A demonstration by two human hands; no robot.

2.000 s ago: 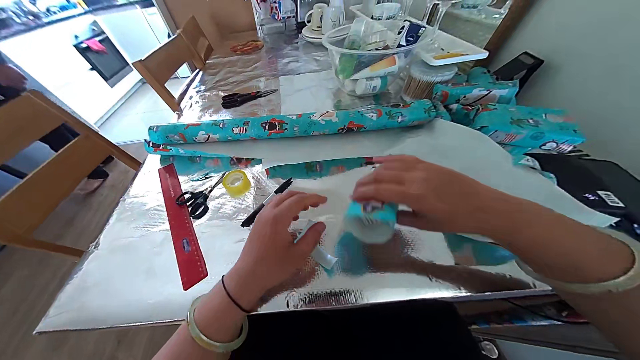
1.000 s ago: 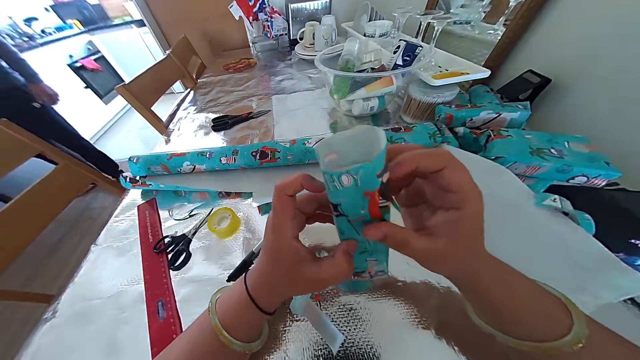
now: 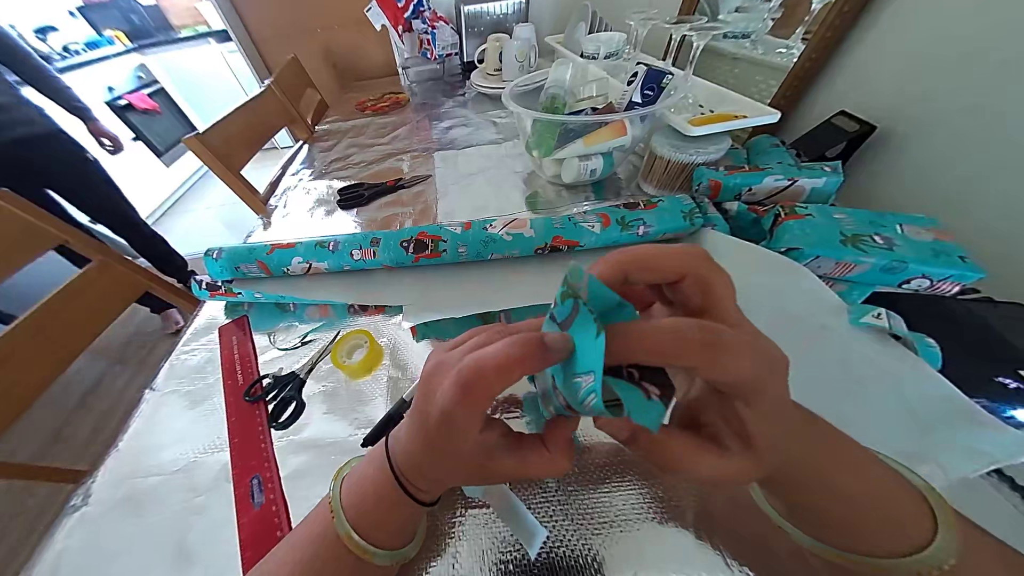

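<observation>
A small object wrapped in teal patterned paper [image 3: 582, 352] is held between both hands above the foil-covered table. My left hand [image 3: 488, 400] grips its left side with thumb and fingers. My right hand [image 3: 704, 360] holds the right side, its fingers at the paper edges, which stand open and partly folded. What lies inside is mostly hidden. Under my left wrist lies a strip of pale paper [image 3: 516, 516]. A black pen [image 3: 390, 418] is beside my left hand. Left of it are a roll of yellow tape [image 3: 357, 354], black-handled scissors [image 3: 288, 390] and a red ruler [image 3: 250, 448].
A long roll of wrapping paper [image 3: 448, 242] crosses the table, its white sheet [image 3: 824, 368] spreading right. Behind are more scissors [image 3: 382, 192], a clear tub of toiletries [image 3: 588, 120] and cotton swabs [image 3: 680, 160]. Wrapped parcels [image 3: 872, 240] sit right. A person [image 3: 72, 160] stands beyond the chairs [image 3: 248, 128].
Two seconds ago the wrapped object was low over the table; it was then raised upright between both hands. Now it is tilted, with its paper end being folded by the fingers. The person at left has come further into view.
</observation>
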